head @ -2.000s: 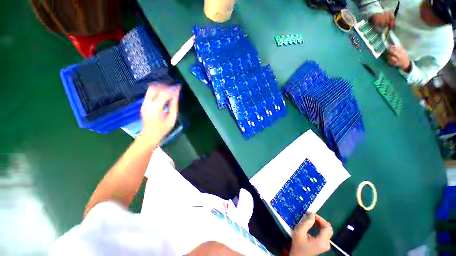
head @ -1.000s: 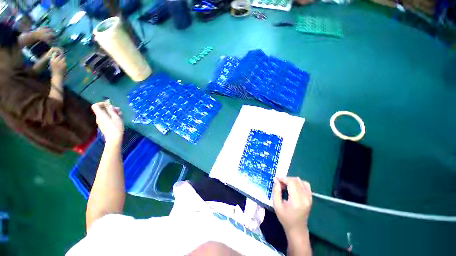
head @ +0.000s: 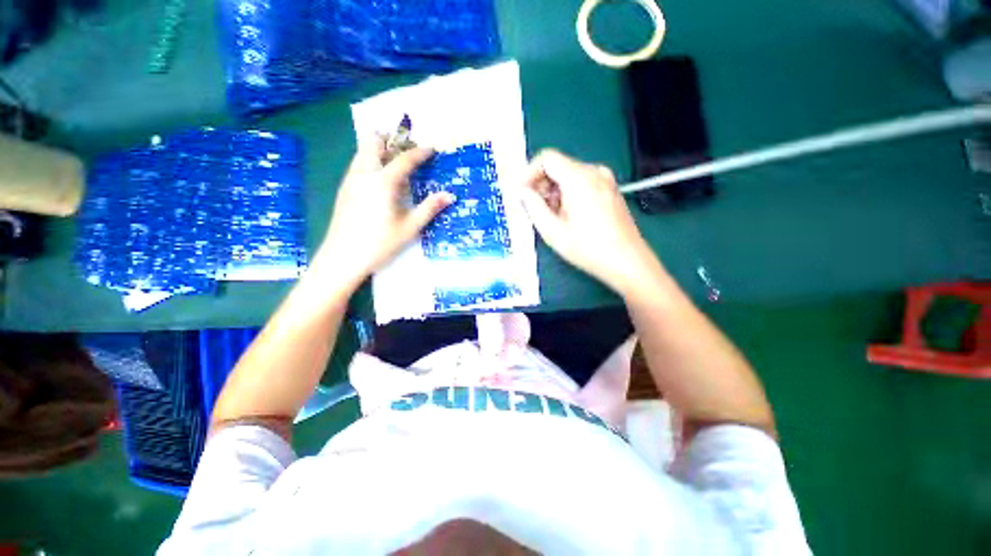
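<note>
A blue PCB panel [head: 465,212] lies on a white sheet [head: 393,301] in front of me. My left hand [head: 380,206] is at the panel's left side, thumb over its edge. A small dark and metallic piece, perhaps tweezers [head: 402,133], shows at its fingertips; the hold on it is unclear. My right hand [head: 576,212] is at the panel's right edge with fingers pinched together. A long pale strip [head: 815,149] runs from this hand to the right; the fingers hide its near end.
Stacked blue panels [head: 359,38] lie behind the sheet, and more panels [head: 196,212] lie left. A black phone [head: 665,125] and tape ring [head: 619,57] are on the right. A blue crate [head: 217,364] is below left, a red stool [head: 929,326] at right.
The view has turned down onto the sheet. My left hand has come from beside the crate and the left panels to the worked panel. My right hand has moved up along the panel's right edge.
</note>
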